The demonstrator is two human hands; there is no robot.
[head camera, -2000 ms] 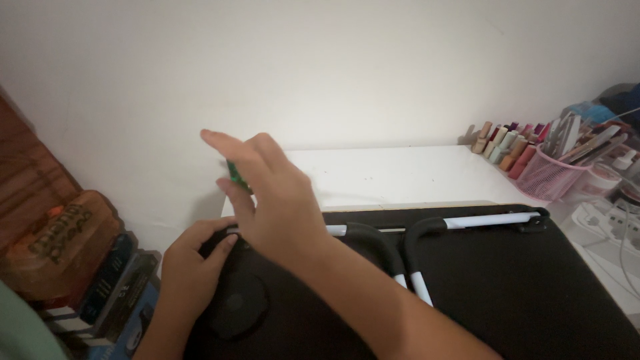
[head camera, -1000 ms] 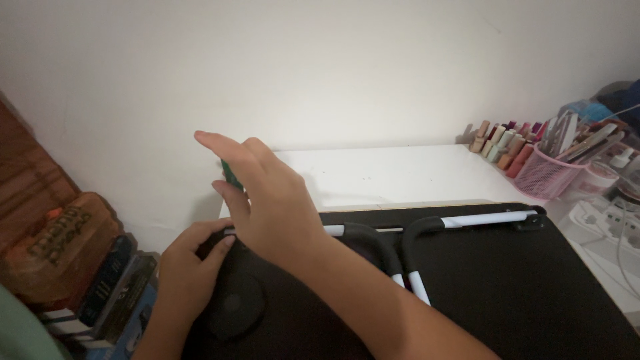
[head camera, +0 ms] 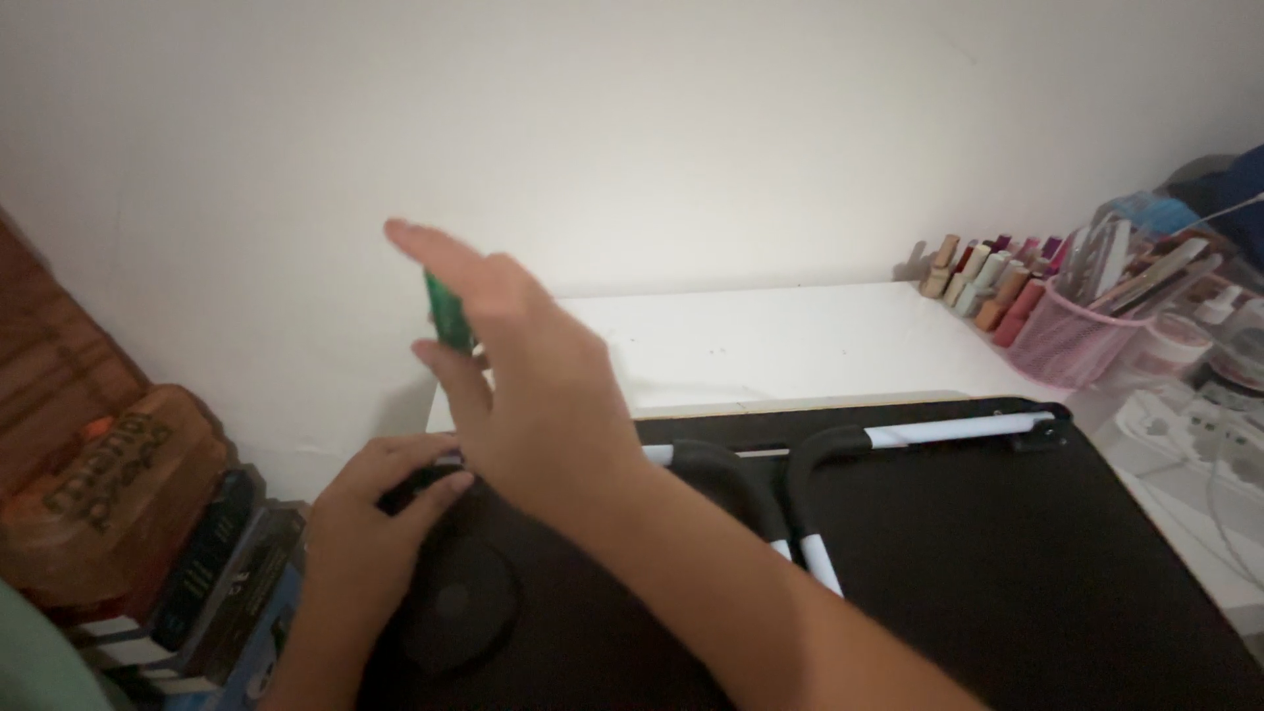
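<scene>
My right hand (head camera: 553, 405) is raised over the back left corner of an upturned black folding table (head camera: 948, 553). Behind its fingers and thumb shows a green object (head camera: 449, 311), mostly hidden by the hand; its kind is unclear. Below and to the left, my left hand (head camera: 370, 523) holds the table's edge near that corner, thumb on the near side and fingers over the rim. The folded tubular legs, white (head camera: 953, 431) with black bends, lie against the black surface. A round black recess (head camera: 456, 602) sits just right of my left hand.
A white desk (head camera: 741, 341) stands against the wall. At the right are nail polish bottles (head camera: 987, 286), a pink mesh holder (head camera: 1066, 341) with tools, and a white power strip (head camera: 1205, 434) with cables. Stacked books (head camera: 197, 583) and an orange bag (head camera: 118, 484) stand at the left.
My right hand and its fingers have shifted only slightly, and more of the green object shows now than two seconds ago. My left hand has stayed at the table's corner.
</scene>
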